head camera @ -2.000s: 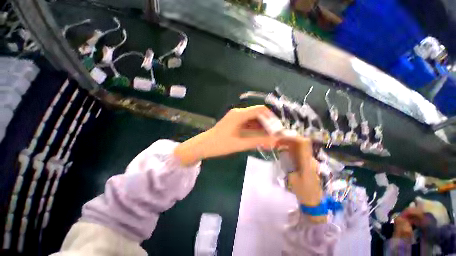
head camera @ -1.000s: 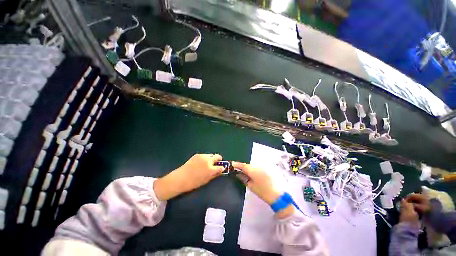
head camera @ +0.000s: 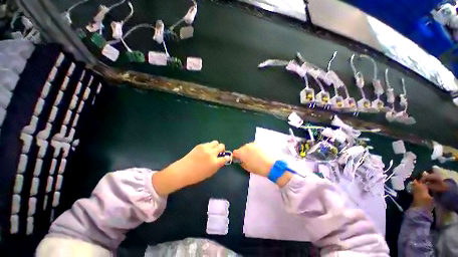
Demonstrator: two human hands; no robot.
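My left hand (head camera: 198,163) and my right hand (head camera: 253,159) meet over the dark green bench. Their fingertips pinch a small white and dark piece (head camera: 227,156) between them; the fingers cover much of it, so I cannot tell exactly what it is. Two white housing shells (head camera: 217,217) lie on the bench below my hands. A pile of white cords and circuit boards (head camera: 346,155) lies on a white-lilac sheet (head camera: 281,211) to the right. A blue band is on my right wrist.
On the conveyor belt (head camera: 226,55) stand a row of part-filled units (head camera: 336,100) at right and corded boards with white pieces (head camera: 158,57) at left. A blister tray stack (head camera: 50,135) is at left. Another person's hands (head camera: 424,188) are at right. A metal post (head camera: 55,40) rises upper left.
From a raised, blurred position over the belt edge, my hands have come down to the bench with the small piece held between them. In the last second they have barely moved; the view has shifted slightly.
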